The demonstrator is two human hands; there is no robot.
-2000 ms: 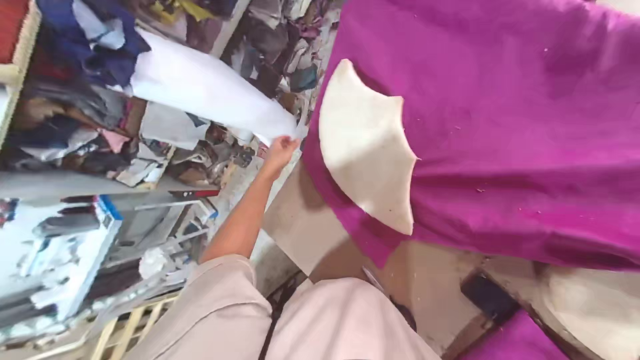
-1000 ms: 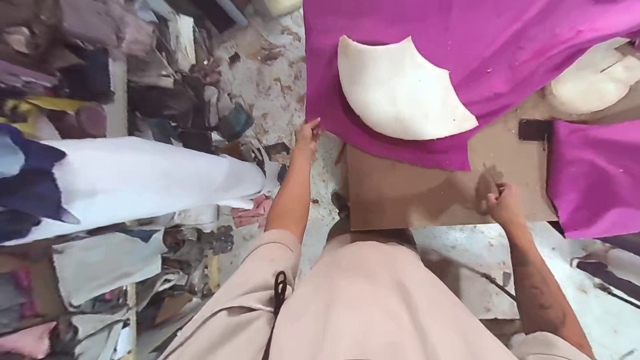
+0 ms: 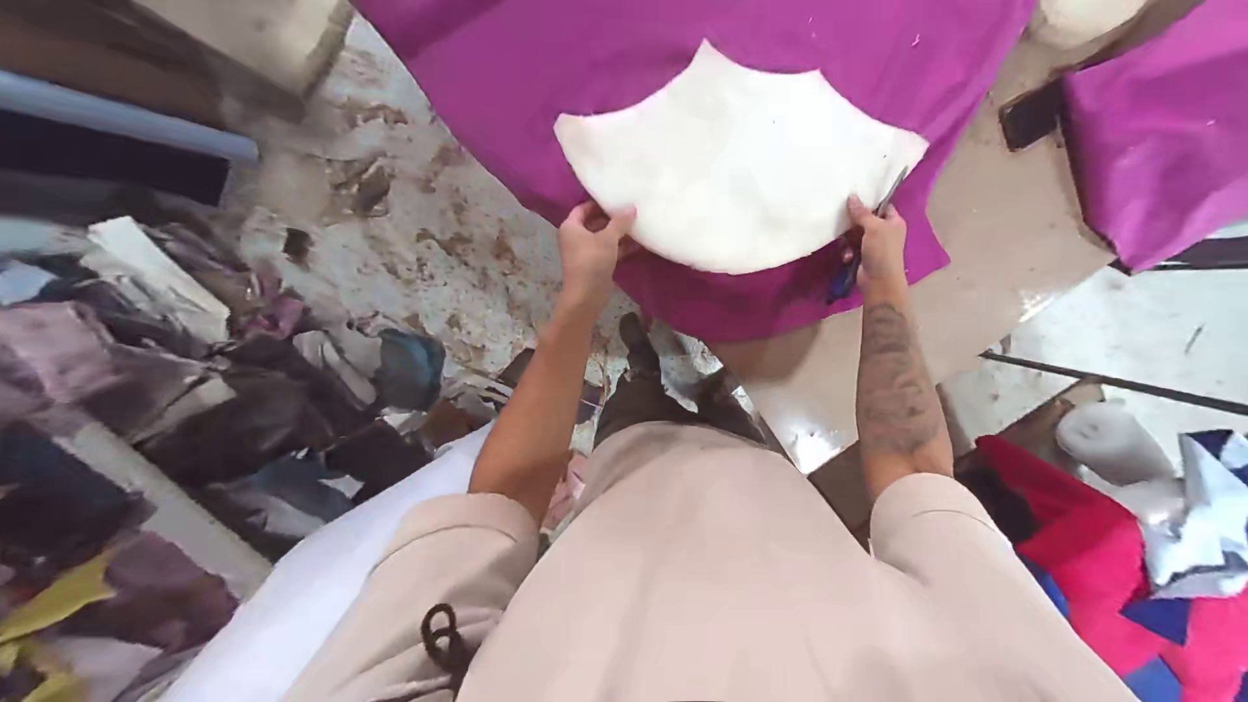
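A white, fan-shaped padding piece (image 3: pixel 741 166) with a scalloped far edge lies on magenta sheet material (image 3: pixel 507 88). At its left rim my left hand (image 3: pixel 593 244) pinches the edge between thumb and fingers. My right hand (image 3: pixel 877 239) grips the near right edge and also has a pair of scissors (image 3: pixel 891 191) in it, their blades pointing away from me and their dark blue handle under the palm. The magenta material hangs past the near edge of the tan work surface (image 3: pixel 1004 234). Some of my fingers are hidden beneath the pieces.
A dark object (image 3: pixel 1031 115) lies on the tan surface beside another magenta piece (image 3: pixel 1160 136). Heaps of fabric scraps (image 3: pixel 292 409) and a long white roll (image 3: pixel 322 585) are on the left. Red and blue scraps (image 3: pixel 1082 526) and a white roll (image 3: pixel 1111 439) sit at lower right.
Both hands have moved onto the white piece; one second ago the left was at the magenta material's edge and the right over the tan surface. The view has turned strongly.
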